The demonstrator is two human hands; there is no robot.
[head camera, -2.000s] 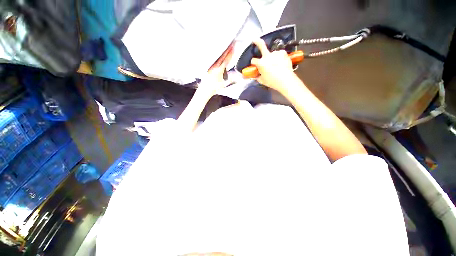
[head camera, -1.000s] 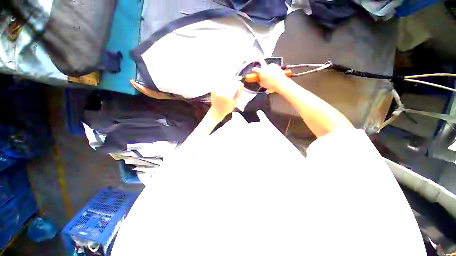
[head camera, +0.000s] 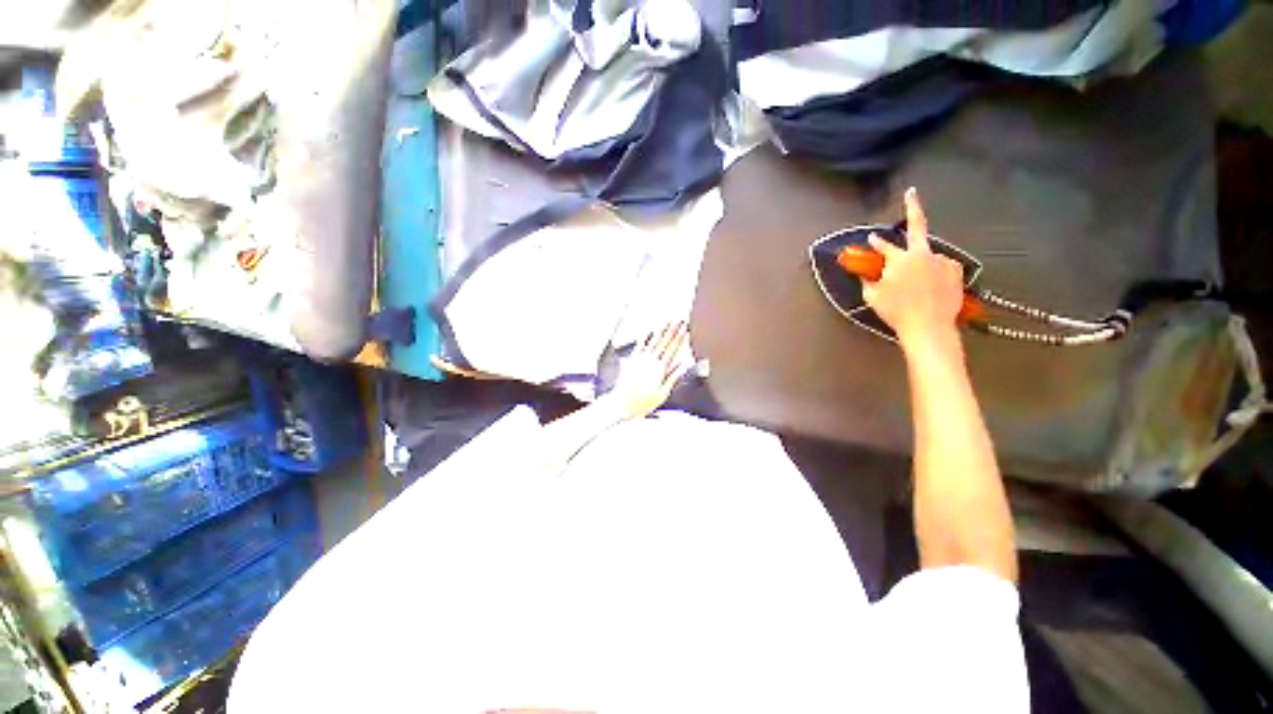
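The steam iron (head camera: pixel 852 297) sits on the bare grey-brown table cover, right of the garment, its dark soleplate edged in a pale outline. My right hand (head camera: pixel 914 290) is on its orange handle (head camera: pixel 861 261), index finger stretched out. The garment piece (head camera: pixel 538 296), white with a dark navy edge, lies at the table's near left. My left hand (head camera: pixel 649 370) lies on its near right part with fingers spread; I cannot tell whether it pinches any cloth. Both hands are bare.
The table cover (head camera: pixel 1033 181) spreads right. A navy and grey-white garment heap (head camera: pixel 586 98) lies at the far side. The padded grey roll (head camera: pixel 332 181) is at left, blue crates (head camera: pixel 182 488) below it. The iron's pale hose (head camera: pixel 1047 324) runs right.
My right hand and the iron have moved right, off the garment onto the bare cover. My left hand has flattened out on the cloth. The view has shifted, showing more of the far heap.
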